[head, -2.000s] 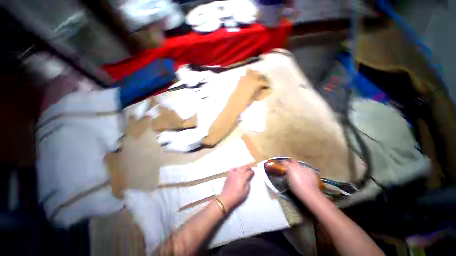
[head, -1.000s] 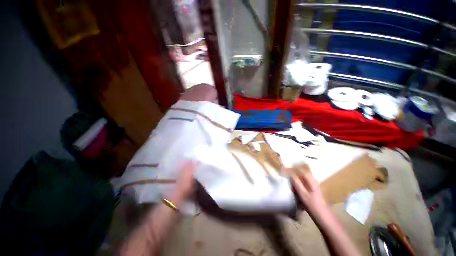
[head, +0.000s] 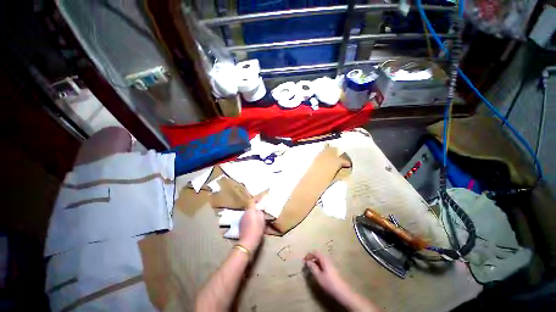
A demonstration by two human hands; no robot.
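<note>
An overlapping heap of tan and white garment panels (head: 308, 186) lies at the back centre of the pressing pad (head: 201, 256). My left hand (head: 251, 226), with a bangle at the wrist, reaches to the heap's front edge. Its fingertips touch the cloth, but whether they pinch it is unclear. My right hand (head: 323, 274) is empty, its fingers loosely curled, low over the pad right of centre. The steam iron (head: 381, 247) rests on the pad right of my right hand, its wooden handle uppermost. Flat white panels with tan strips (head: 116, 210) lie stacked at the left.
A blue patterned bundle (head: 210, 149) lies behind the stack. Small dark snips (head: 269, 159) lie on the heap. White rolls (head: 305, 92) stand on red cloth (head: 268, 122) at the back. The iron's dark hose (head: 466, 225) curves beside a pale cloth bundle (head: 488, 244) at right.
The white panel under the iron, later held in both hands, has left my hands; the left stack has another layer. My left hand has moved to the heap, and the iron stands released at right.
</note>
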